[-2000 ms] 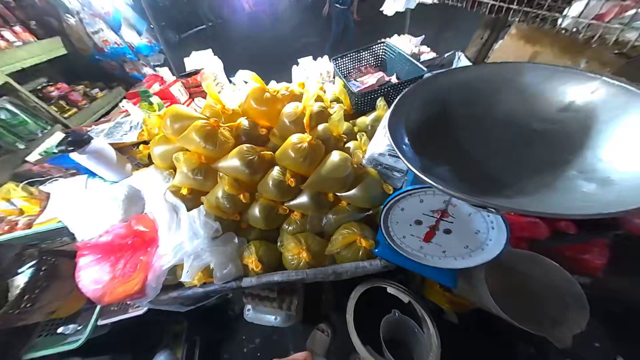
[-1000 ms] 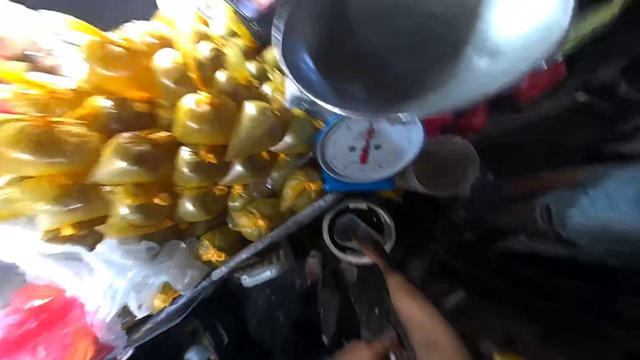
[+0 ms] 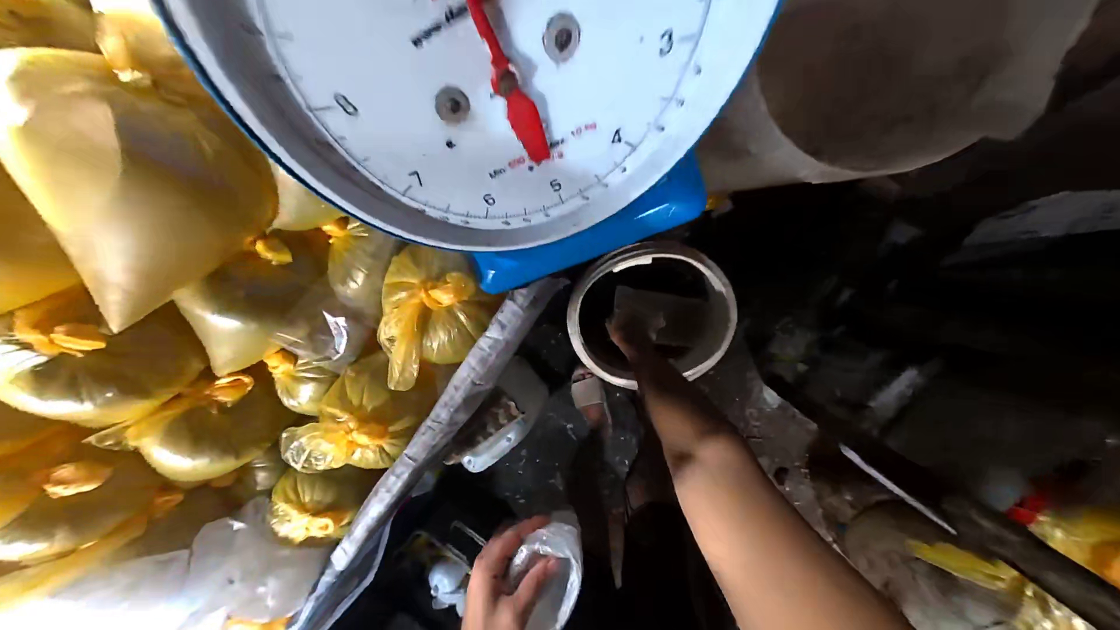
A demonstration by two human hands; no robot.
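Observation:
My right hand (image 3: 637, 337) reaches down into a round bucket with a pale rim (image 3: 731, 319), gripping a clear scoop or container (image 3: 674, 315) whose shape is hard to make out in the dark. Lower down, my left hand (image 3: 512, 577) holds a clear plastic bag (image 3: 564, 569), its fingers curled at the mouth. Directly above the bucket stands a blue dial scale (image 3: 595, 241) with a white face and a red pointer. Knotted yellow plastic bags, filled and bulging (image 3: 429, 306), are piled to the left of the scale.
A covered table edge (image 3: 437, 411) slants between the bags and the floor. Under it sits a plastic container (image 3: 507, 420). A large pale container (image 3: 884, 87) stands right of the scale. More yellow bags (image 3: 1085, 542) lie at the lower right. A foot (image 3: 588, 389) shows below the bucket.
The view has swung down towards the bucket and scale. My left hand, only blurred at the bottom edge a second ago, now shows with a clear bag. My right arm still reaches into the bucket.

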